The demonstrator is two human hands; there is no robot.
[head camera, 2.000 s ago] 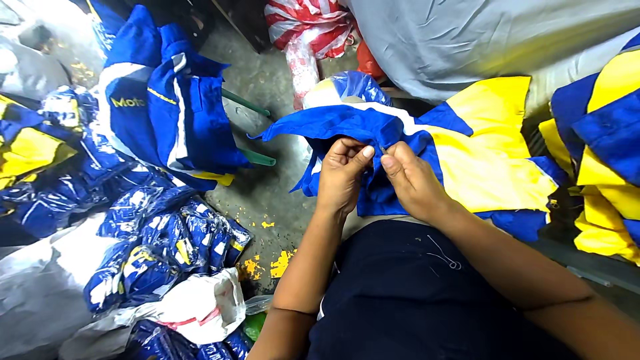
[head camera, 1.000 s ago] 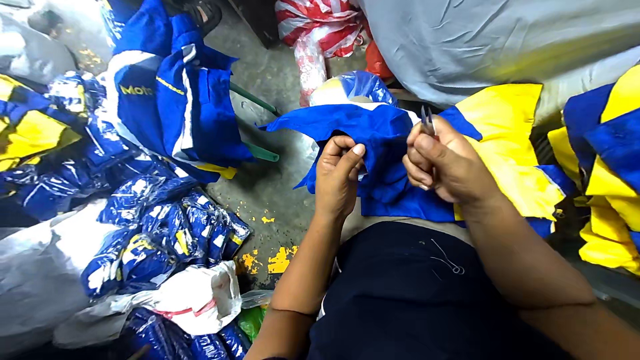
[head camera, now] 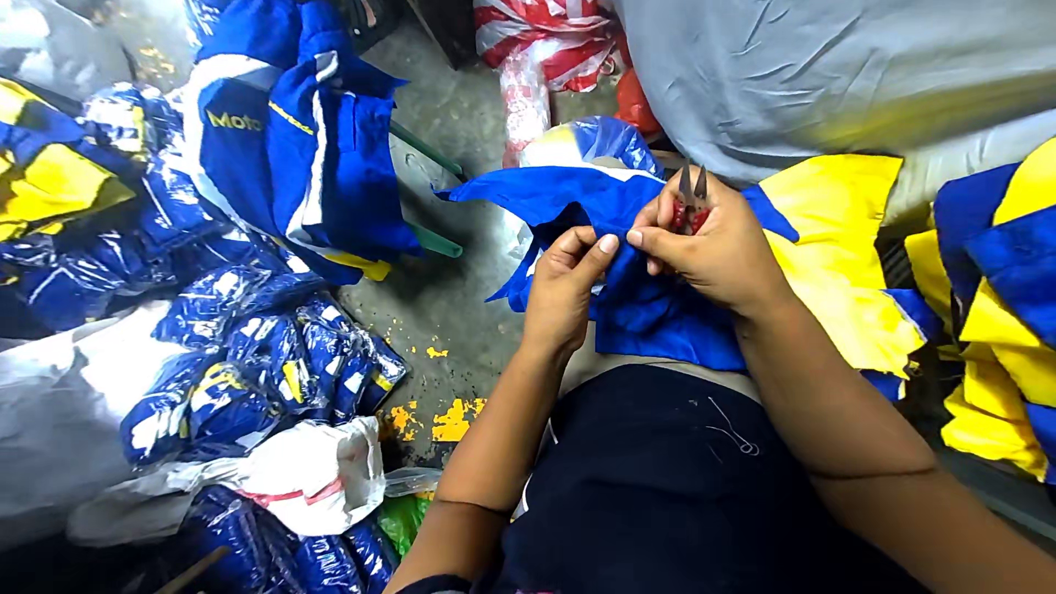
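Observation:
A blue, white and yellow garment (head camera: 676,309) lies across my lap and reaches right in a yellow panel (head camera: 841,272). My left hand (head camera: 573,276) pinches its blue cloth between thumb and fingers. Close beside it, my right hand (head camera: 709,239) holds small thread snips (head camera: 691,202) with red grips in its curled fingers, the two blades apart and pointing up, away from me. The right thumb and a fingertip meet at the blue cloth next to my left thumb. Loose threads (head camera: 734,433) rest on the dark clothing over my lap.
Blue garments (head camera: 355,165) hang over a green-legged stool (head camera: 437,239) at left. Plastic-wrapped garments (head camera: 231,363) and a white plastic bag (head camera: 318,470) lie lower left. Grey cloth (head camera: 825,74) covers the top right, with yellow and blue pieces (head camera: 1002,330) at the right edge.
The right hand has come back to the cloth beside the left thumb; one second ago it was raised apart with the snips. The left hand has stayed at the blue cloth.

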